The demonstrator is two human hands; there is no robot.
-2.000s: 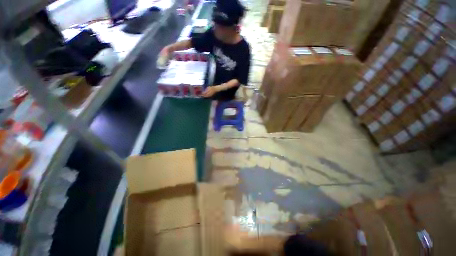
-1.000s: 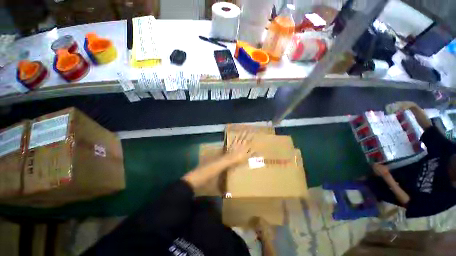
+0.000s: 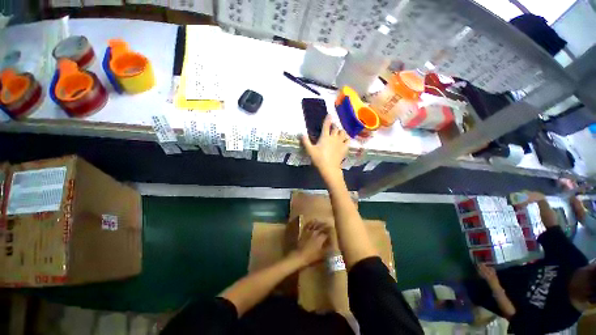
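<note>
A brown carton [image 3: 321,288] with partly raised flaps lies on the green-topped bench in front of me. My left hand [image 3: 314,242] rests on its flaps with bent fingers; whether it pinches a flap is unclear. A white sticker is on the carton beside my right forearm. My right hand [image 3: 329,149] reaches over the carton to the white shelf, with thumb and fingers around the lower end of a dark smartphone [image 3: 314,112]. The phone lies on the shelf, its lower end partly hidden by the fingers.
An orange and blue tape dispenser [image 3: 357,112] stands right of the phone. Several more dispensers are at the shelf's left. Label strips [image 3: 237,138] hang from the shelf edge. A taped carton [image 3: 104,222] is at left. A person [image 3: 546,281] handles boxes at right, near a blue stool [image 3: 439,303].
The view has swung from along the bench to the shelf. My right hand has moved from the carton's near side to the phone. My left hand's fingers, flat earlier, are now bent.
</note>
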